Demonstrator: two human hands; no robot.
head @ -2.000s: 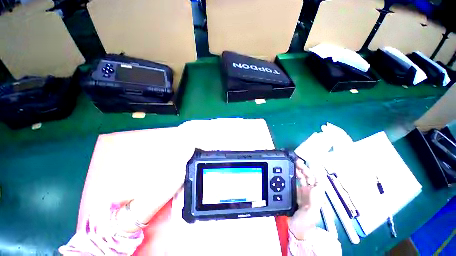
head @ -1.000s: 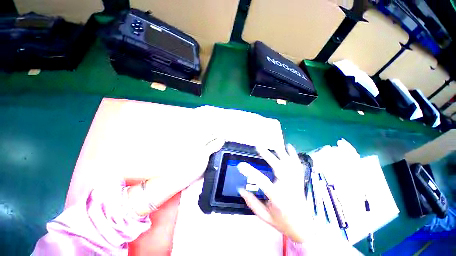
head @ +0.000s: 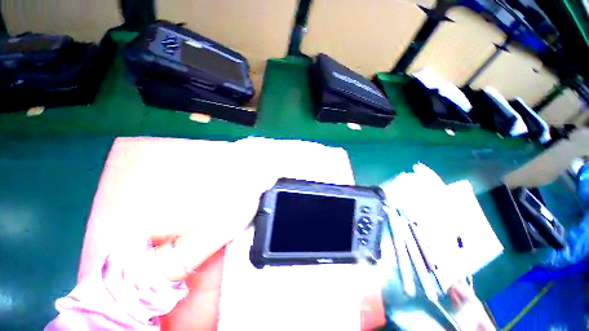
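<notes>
The black diagnostic scanner (head: 312, 222) lies face up over the white sheets (head: 290, 297) on the pink-red mat (head: 194, 304). Its screen is dark, with the round keypad at the right. My left hand (head: 226, 229) holds the scanner's left edge, its fingers washed out by glare. My right hand (head: 470, 309) is small, blurred and cut by the lower edge, away from the scanner at the lower right. It is beside the white paper (head: 468, 226), and whether it holds anything is unclear. A blurred whitish and dark shape lies between it and the scanner.
Open boxes line the back edge, holding another scanner (head: 208, 61), a black case (head: 352, 84) and white inserts (head: 442, 89). Thin strips (head: 403, 252) and a crumpled white cloth (head: 420, 184) lie right of the scanner. Another boxed scanner (head: 542, 216) is at far right, near a person's blue sleeve (head: 583, 187).
The lit screen has gone dark. My right hand has left the scanner's screen and moved to the lower right. My left hand stays at the left edge. The view has also shifted.
</notes>
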